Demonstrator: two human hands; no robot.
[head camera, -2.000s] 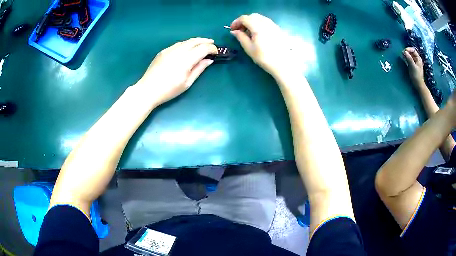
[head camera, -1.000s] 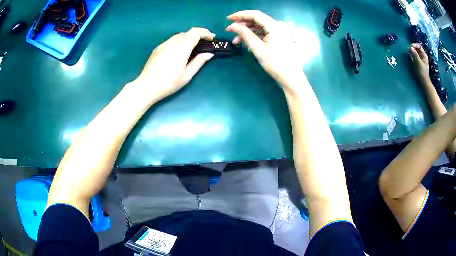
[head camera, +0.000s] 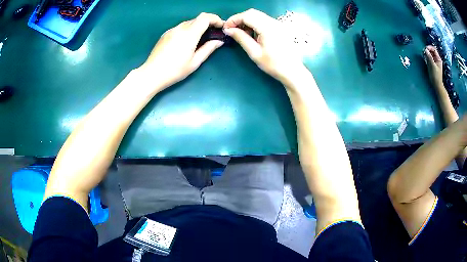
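My left hand (head camera: 180, 50) grips a black connector housing (head camera: 215, 35) between thumb and fingers, just above the green mat. A reddish line shows on the housing's face. My right hand (head camera: 261, 43) meets it from the right, thumb and index fingertips pinched together at the face. A tiny pale speck shows at those tips, likely a cavity plug; the fingers mostly hide it. The housing's right end is partly hidden by my right hand. A loose patch of small white plugs (head camera: 301, 37) lies beyond my right hand, partly washed out by glare.
A blue tray (head camera: 64, 34) with black and orange parts stands at far left. A black connector with a red-orange outline (head camera: 348, 15) and an all-black part (head camera: 368, 50) lie at right. A neighbour's hand (head camera: 434, 64) is near dark parts and clear plastic at far right.
My right hand has come left from beside the housing, and its parted fingers have closed at the housing's face. My left hand still grips the housing. The view has shifted slightly.
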